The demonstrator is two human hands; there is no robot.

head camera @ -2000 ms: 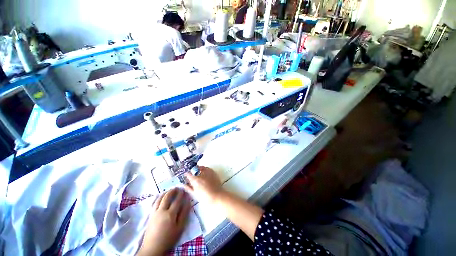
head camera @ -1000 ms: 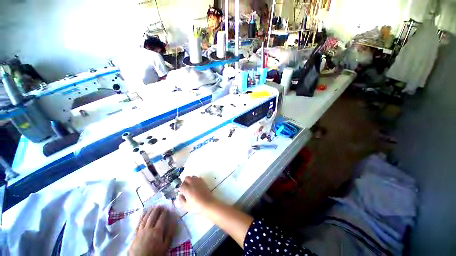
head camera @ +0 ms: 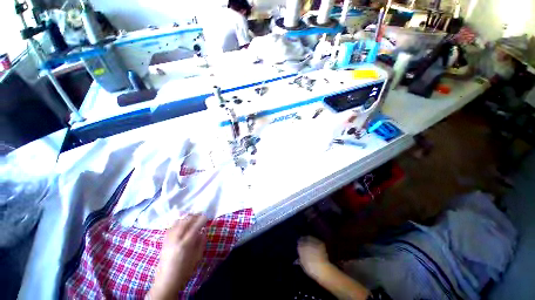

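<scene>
The red checked garment panel (head camera: 126, 249) hangs over the table's front edge at the lower left. The pale grey-white cloth (head camera: 158, 155) lies creased on the table behind it, with a dark stripe at its left. My left hand (head camera: 185, 237) rests on the checked panel near the cloth edge, fingers bent; its grip is hard to tell. My right hand (head camera: 312, 253) is off the table, low in front of its edge, fingers curled, with nothing visible in it. The presser foot and needle area (head camera: 245, 153) of the white sewing machine (head camera: 293, 108) has no hand at it.
The bundle of cut pieces (head camera: 440, 246) lies at the lower right. Blue-handled scissors (head camera: 384, 129) and a small metal tool (head camera: 349, 143) lie at the right table end. A crumpled clear plastic bag (head camera: 23, 193) is at far left. A person (head camera: 236, 26) sits behind.
My right hand has left the needle area and dropped below the table edge to the right. My left hand has moved onto the checked panel, now much more exposed. The view has shifted.
</scene>
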